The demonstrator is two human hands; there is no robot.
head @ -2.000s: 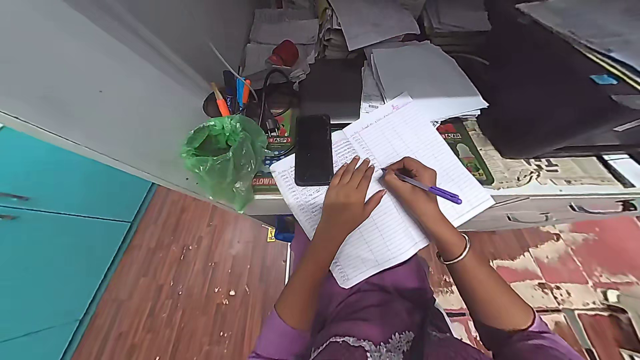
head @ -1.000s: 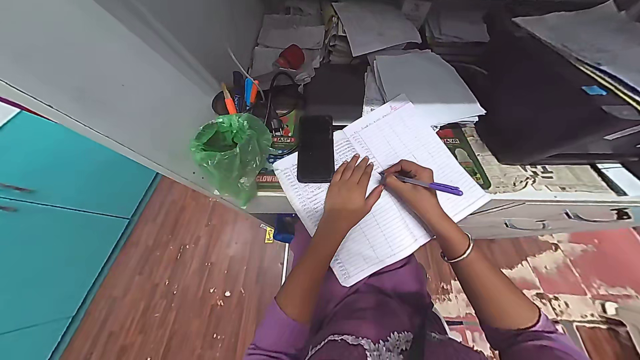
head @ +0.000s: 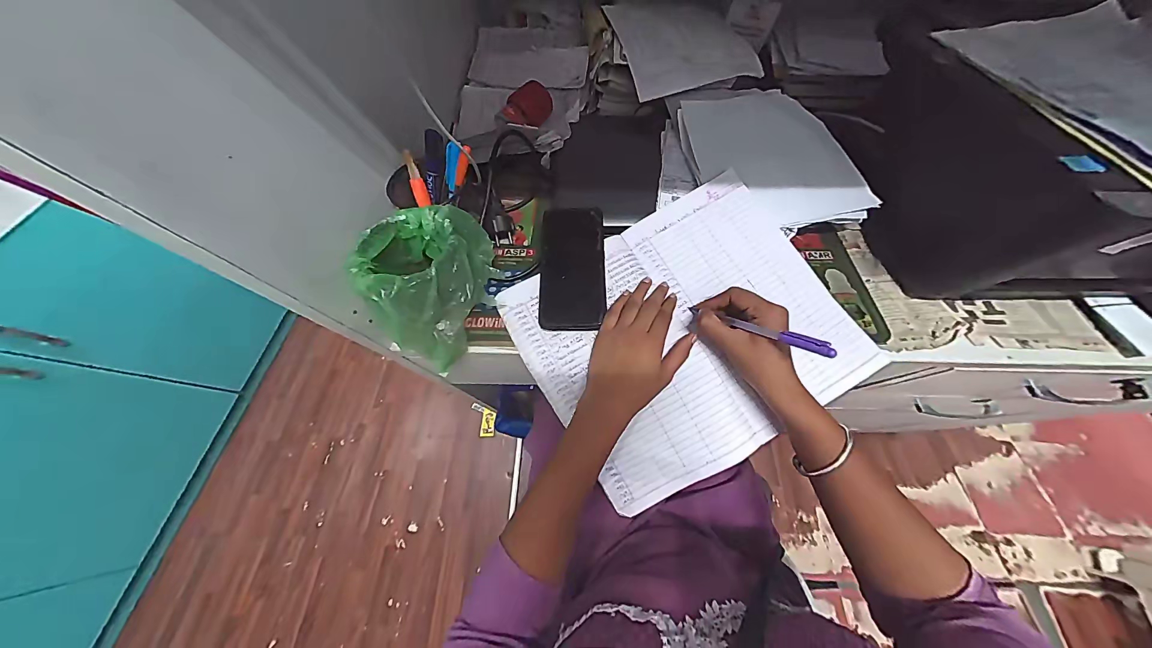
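An open ruled notebook (head: 693, 441) lies tilted over the front edge of the desk, with handwriting on its pages. My left hand (head: 637, 346) rests flat on it near the fold, fingers spread a little, holding nothing. My right hand (head: 747, 333) grips a purple pen (head: 792, 340), its tip on or very near the page just right of my left hand. A black smartphone (head: 572, 270) lies on the left page, just beyond my left fingers.
At the left desk edge a green plastic bag (head: 427, 279) hangs by a holder with pens (head: 418, 187). Paper stacks (head: 774, 153) lie behind the notebook. A dark bag or cover (head: 972, 207) with papers is at right. Drawer handles (head: 958, 409) stick out below the desk edge.
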